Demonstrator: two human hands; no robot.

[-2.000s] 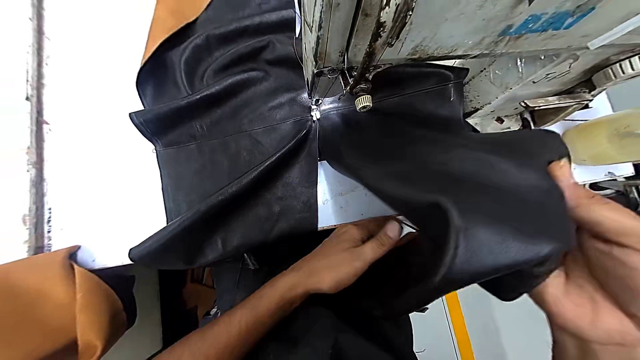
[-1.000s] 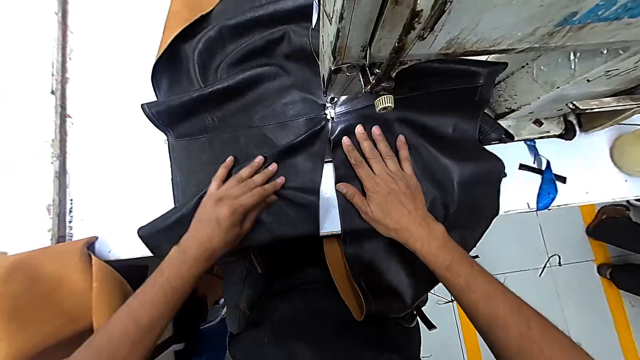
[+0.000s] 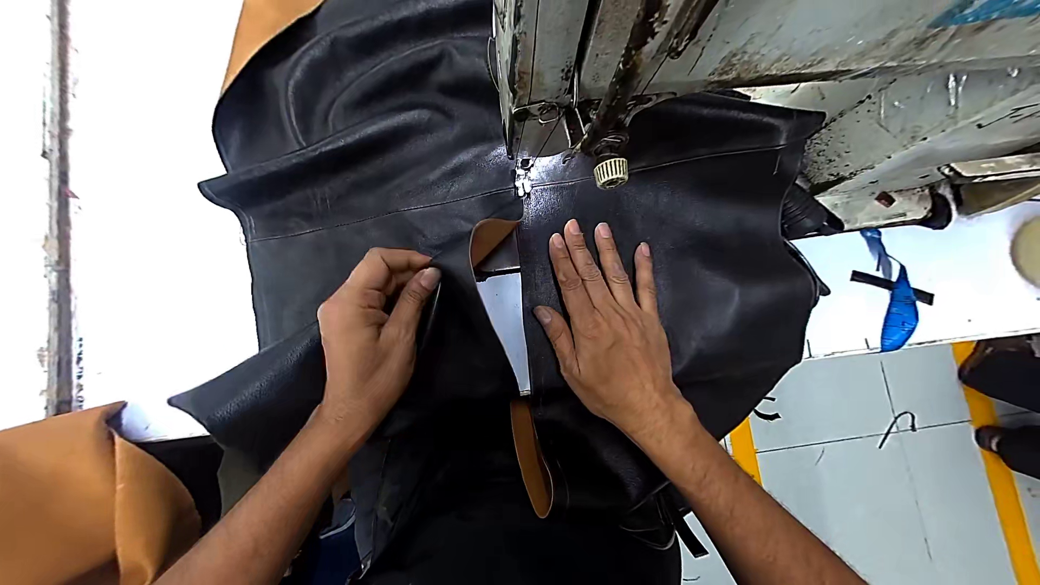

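Two black leather panels meet under the presser foot [image 3: 522, 177] of an industrial sewing machine [image 3: 812, 49]. My left hand [image 3: 374, 325] pinches a fold of the left black leather panel [image 3: 325, 203] between thumb and fingers. That panel's edge curls up near the foot and shows its tan underside. Flat on the right black leather panel [image 3: 715, 268] lies my right hand [image 3: 609, 325], fingers spread, pressing beside the panel's inner edge. Between the panels a narrow wedge of white table shows below the foot. Each panel bears a crosswise seam. The needle tip is too small to make out.
Tan leather [image 3: 57, 487] hangs at the lower left. A knurled knob [image 3: 611, 172] juts from the machine just right of the foot. Blue scrap [image 3: 900, 313] and a black strip lie on the white table [image 3: 967, 284]. At the lower right, a person's dark shoes stand on the tiled floor.
Two seconds ago my right hand held the right panel raised; it now lies flat on it. My left hand, flat on the left panel one second ago, now pinches it.
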